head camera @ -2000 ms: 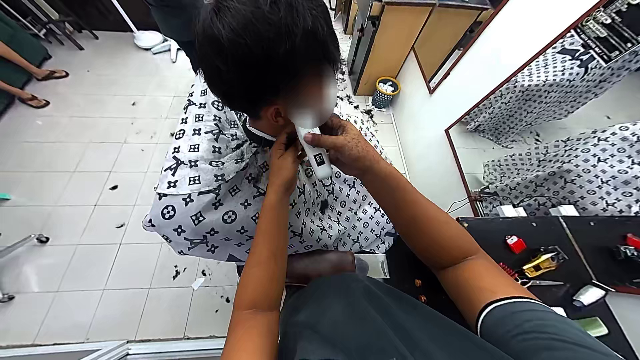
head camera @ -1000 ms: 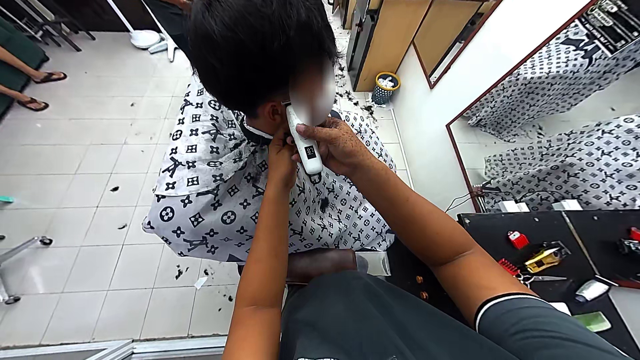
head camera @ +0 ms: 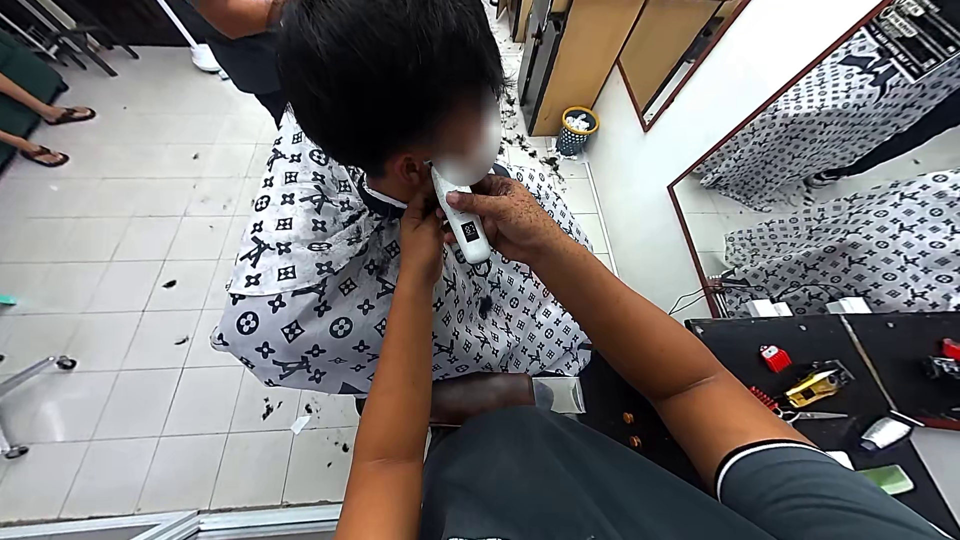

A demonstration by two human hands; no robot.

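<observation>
My right hand (head camera: 514, 214) is closed around a white cordless hair clipper (head camera: 466, 225) with a small dark display. The clipper points up, its top end beside the ear of a seated person with dark hair (head camera: 382, 75). Just below that ear, my left hand (head camera: 421, 232) is raised near the jaw and the clipper's side; its fingertips are partly hidden, so what they touch is unclear. A white barber cape (head camera: 322, 300) with a black pattern covers the person's body, and cut hair lies on it.
A black counter (head camera: 720, 337) at the right holds a yellow clipper (head camera: 816, 384), scissors (head camera: 821, 415) and a red clipper guard (head camera: 775, 358). Beyond stands a waste basket (head camera: 575, 133). A brown armrest (head camera: 480, 397) is before me. Another person (head camera: 247, 60) stands behind the seated one; mirrors line the right wall.
The other person behind the seated one shows more at the top, with an arm now in view. My hands stay near the ear, the clipper still in my right hand.
</observation>
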